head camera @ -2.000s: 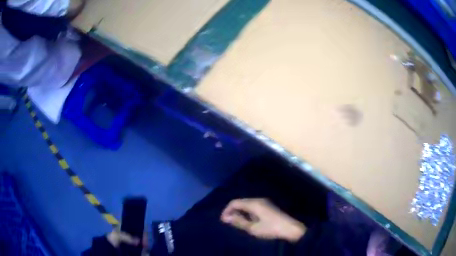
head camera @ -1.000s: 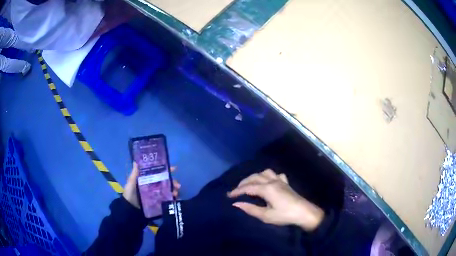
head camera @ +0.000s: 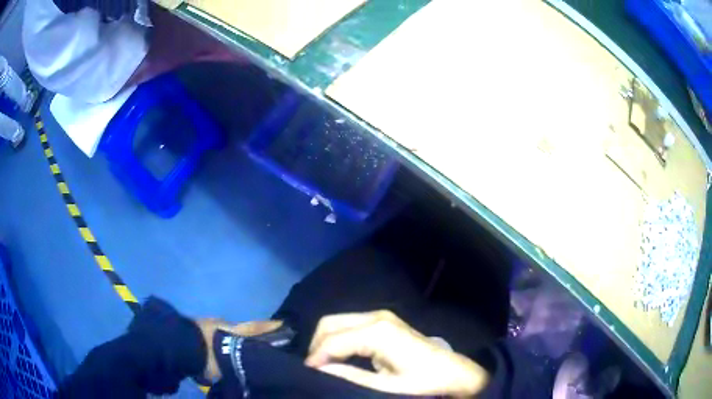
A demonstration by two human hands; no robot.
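Observation:
My left hand [head camera: 222, 335] is low in the picture, against my dark clothing and partly hidden by it. A dark, narrow edge at its fingertips looks like the phone [head camera: 279, 336], seen nearly edge-on; its screen does not show. My right hand [head camera: 394, 354] lies over my lap with fingers curled towards the dark cloth. I cannot tell whether it grips the cloth. Neither hand is on the bench.
The bench with tan cardboard [head camera: 484, 117] runs along the right, bearing a pile of silver-white fittings [head camera: 667, 257] and a cardboard block [head camera: 646, 125]. Blue stool [head camera: 160, 148], blue bin [head camera: 320, 156] under the bench, striped floor tape [head camera: 80, 222]. A person's white clothing [head camera: 78, 54] is upper left.
The phone, screen up in my left hand a second ago, has come in against my clothing and turned nearly edge-on. My right hand has moved left and down, closer to it. The view has shifted.

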